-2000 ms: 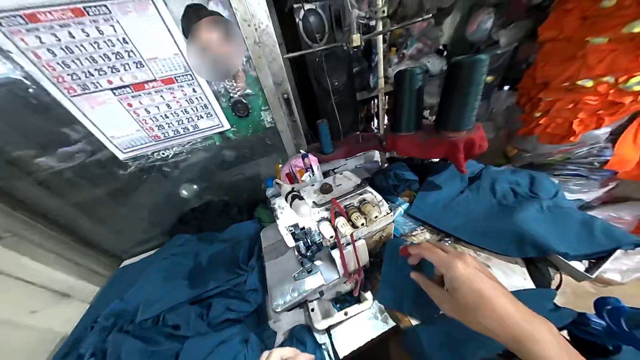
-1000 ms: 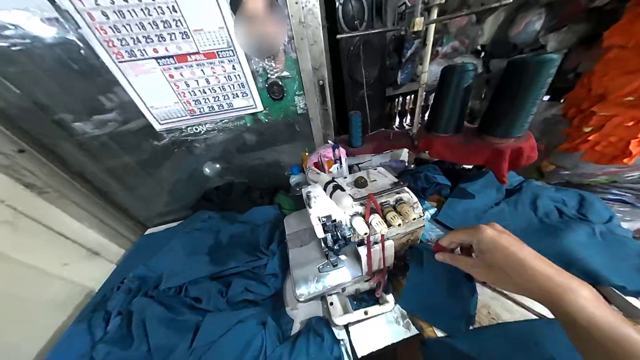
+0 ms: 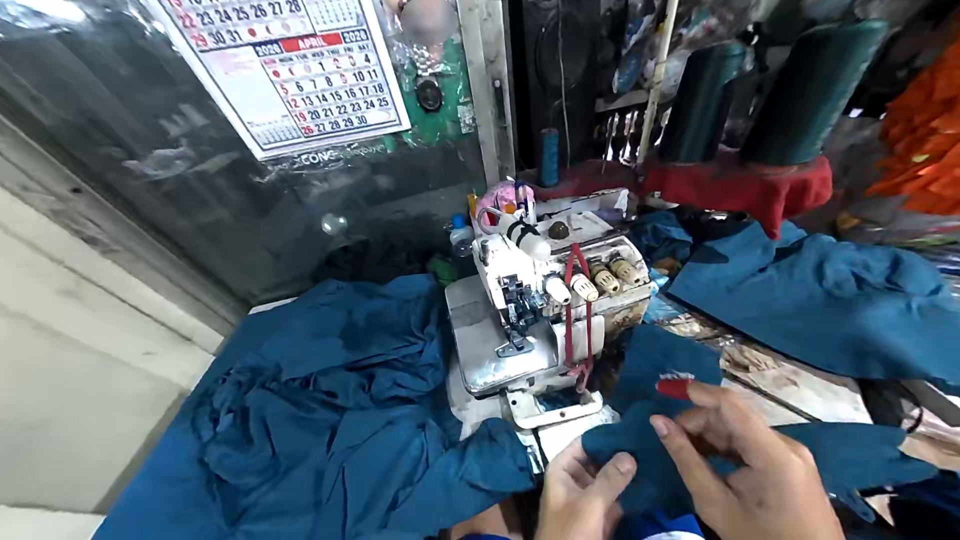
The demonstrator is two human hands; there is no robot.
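An overlock sewing machine (image 3: 525,315) with tension dials and a looped red cord (image 3: 571,330) stands at the centre. My left hand (image 3: 585,491), at the bottom in front of it, pinches the edge of a blue fabric piece (image 3: 645,442) between thumb and fingers. Close on its right is my right hand (image 3: 742,457), with a small red object (image 3: 675,386) at its fingertips, against the blue cloth; what the object is I cannot tell. More blue fabric (image 3: 330,420) lies heaped left of the machine.
Another blue fabric pile (image 3: 840,300) lies on the right. Behind stand large dark green thread cones (image 3: 814,94) on a red cloth (image 3: 739,184), and a small blue thread spool (image 3: 549,157). A calendar (image 3: 322,90) hangs on the glass. Orange material (image 3: 926,142) hangs at the far right.
My right hand has come toward the machine's front with the red object. My left hand, barely visible at the bottom edge two seconds ago, now holds blue fabric beside it.
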